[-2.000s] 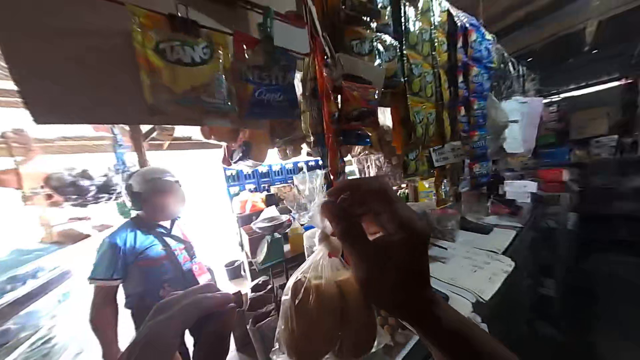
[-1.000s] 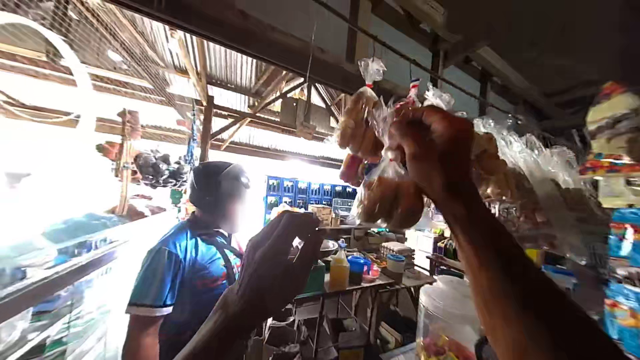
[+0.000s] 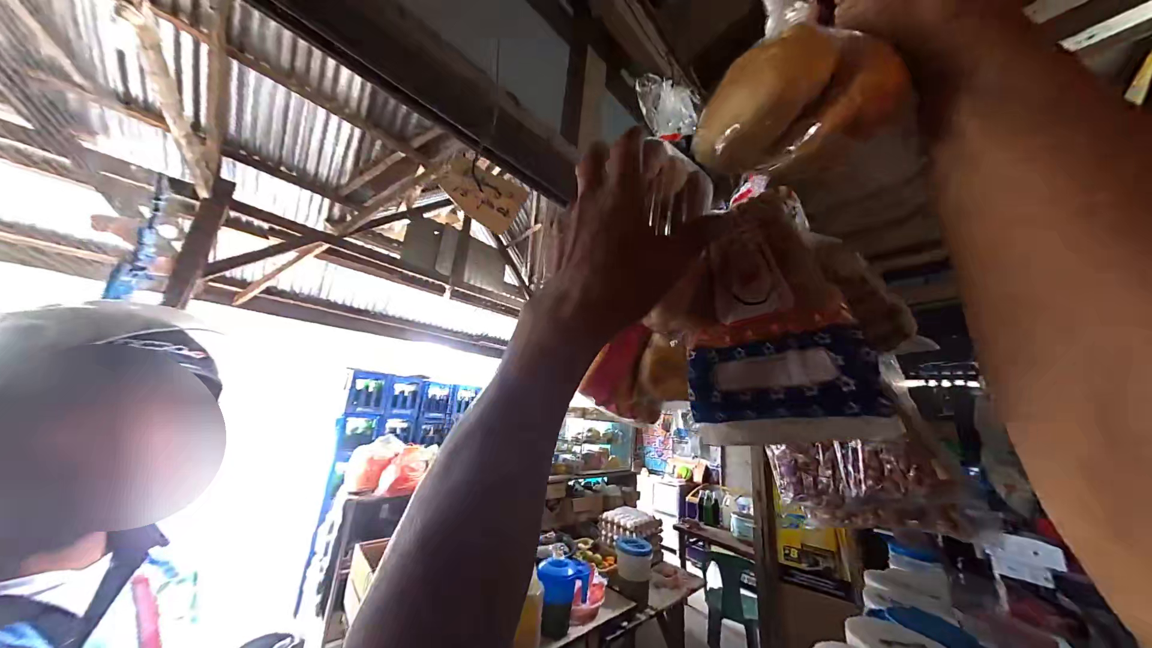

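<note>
High at the upper right, my right hand (image 3: 909,22) is at the knotted top of a clear plastic bag of bread rolls (image 3: 765,99); its fingers are partly cut off by the frame edge. Left of it, my raised left hand (image 3: 621,225) has its fingers spread against a hanging clear plastic bag (image 3: 675,175); whether it grips the bag is not plain. Below hang more bread packs, one with a blue and white printed wrapper (image 3: 792,378), and a bag of small reddish items (image 3: 864,481).
A person in a cap (image 3: 99,432) stands close at the left. A dark roof beam (image 3: 432,99) runs overhead, with a cardboard sign (image 3: 484,193) hanging. Behind are blue bottle crates (image 3: 405,396), egg trays (image 3: 630,522), a blue pitcher (image 3: 560,585) and white tubs (image 3: 904,589).
The view has tilted up and come closer to the hanging bags. My right hand has raised the bag of rolls from low in front to overhead. My left hand has moved up among the hanging bags.
</note>
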